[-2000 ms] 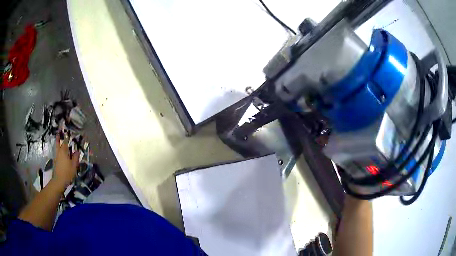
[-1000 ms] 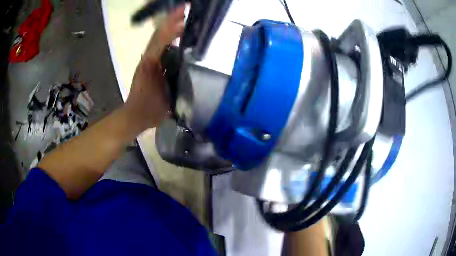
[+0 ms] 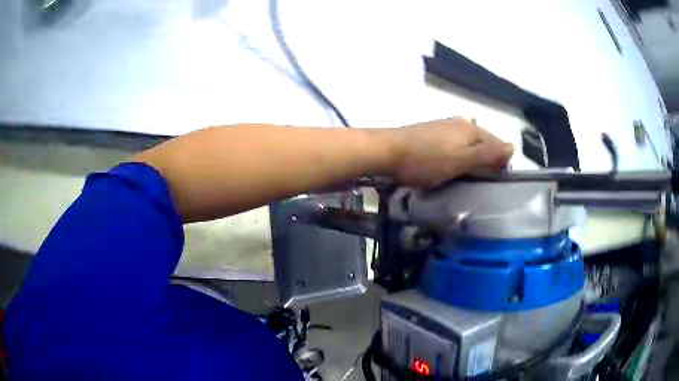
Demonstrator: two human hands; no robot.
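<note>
The straight knife cutting machine [image 3: 506, 271], with its silver and blue motor, lies turned on its side at the lower right. Its grey base plate [image 3: 320, 249] with screws stands out to the left, over the table's near edge. My left hand [image 3: 454, 152] reaches across from the left and is closed on the machine beside the long metal bar; its fingertips are partly hidden. The control box [image 3: 439, 338] shows a red digit. My right hand is not in view.
White paper [image 3: 171, 67] covers the lay behind, with a black cord [image 3: 294, 63] across it. A dark angled strip [image 3: 506, 93] lies on the paper. The cream table edge [image 3: 223, 242] runs below. Scraps [image 3: 298, 331] show at the bottom.
The view has swung round. The machine has turned over and now sits lower right, with its base plate exposed. My left hand has moved onto its upper side. My right forearm has left the picture.
</note>
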